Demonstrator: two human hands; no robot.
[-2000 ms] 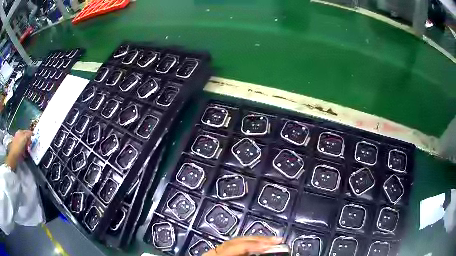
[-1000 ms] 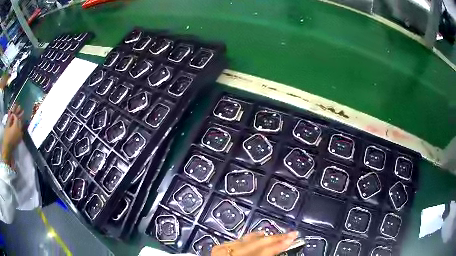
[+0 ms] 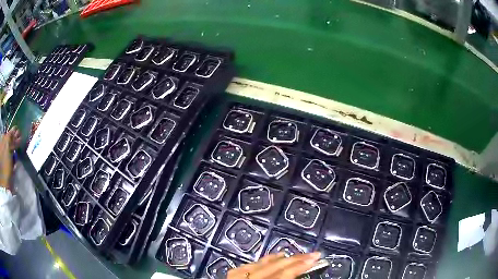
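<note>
A glossy black parts tray (image 3: 256, 217) lies in front of me, with smartwatch housings (image 3: 303, 212) in its square pockets, some turned askew. One pocket (image 3: 345, 225) is empty. My left hand (image 3: 276, 267) enters at the bottom edge over the near rows, cut off by the picture's edge. Its fingers point right and hold a housing (image 3: 318, 267), of which only a thin silver edge shows at the fingertips. Most of that housing is hidden. My right hand is not in view.
Stacked filled trays (image 3: 173, 153) are at left, with a white sheet (image 3: 63, 114) beyond. Another person's hand (image 3: 7, 155) is at the far left edge. White wipes (image 3: 472, 231) lie at right. A green surface with a cream edge (image 3: 284, 96) runs behind; an orange-red tray (image 3: 106, 5) is far off.
The camera view has shifted slightly. My left hand stays low over the near rows with the housing at its fingertips. The other person's hand has moved toward the left edge.
</note>
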